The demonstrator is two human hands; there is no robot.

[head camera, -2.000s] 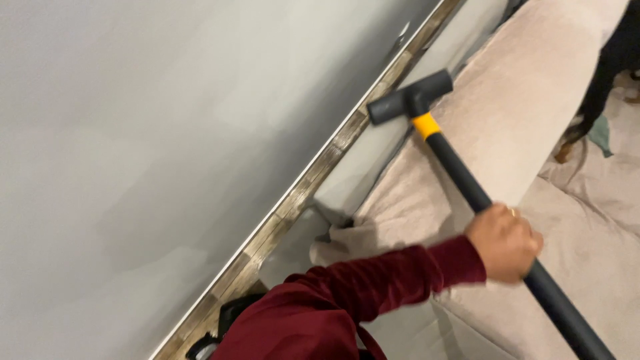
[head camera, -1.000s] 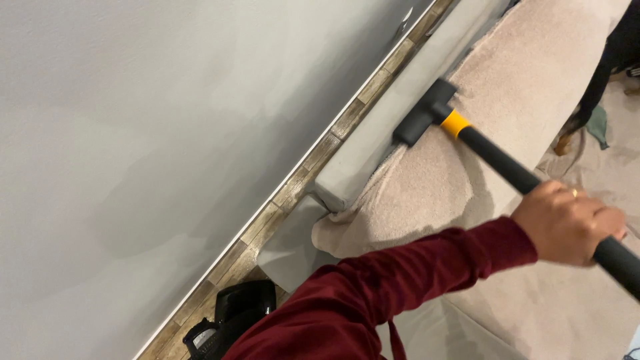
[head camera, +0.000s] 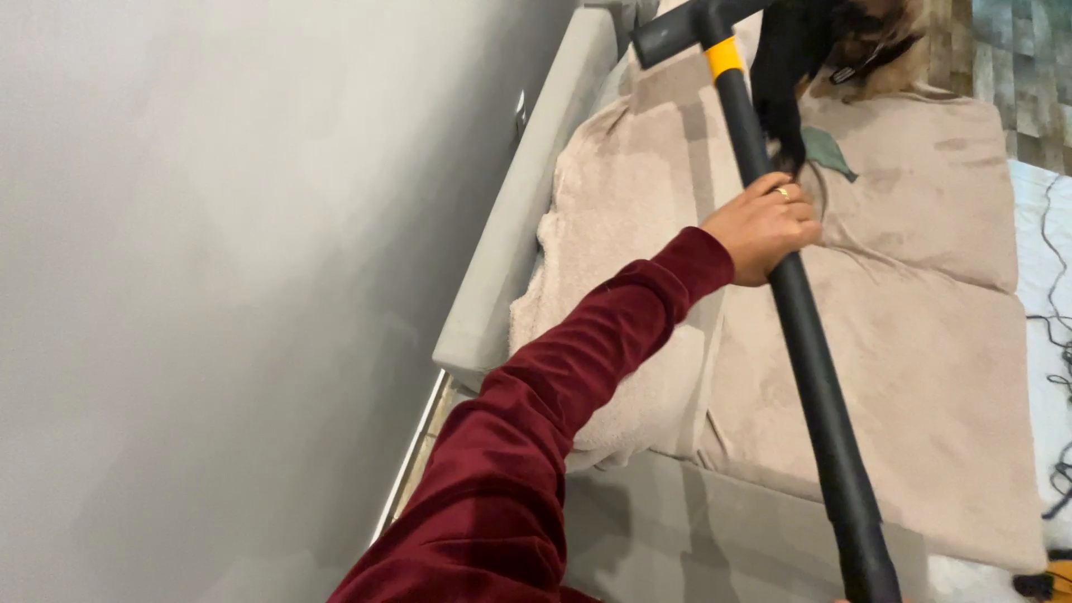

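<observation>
My left hand, with a gold ring and a dark red sleeve, is closed around the black tube of a vacuum cleaner wand. The wand runs from the bottom edge up to a yellow collar and a wide black T-shaped nozzle, partly cut off by the top edge. The nozzle is over the upper part of a beige plush cover on a grey sofa; contact cannot be told. A sliver of skin at the bottom edge beside the tube may be my right hand; its grip is hidden.
A black and brown dog stands on the cover at the top, near a small green cloth-like piece. A grey wall runs along the left. Dark cords lie on a white surface at the right, with wood-look flooring above.
The view has swung right, showing more of the sofa and dog. My left hand and the wand have moved farther along the sofa, away from me. The nozzle was at the sofa's wall-side edge before.
</observation>
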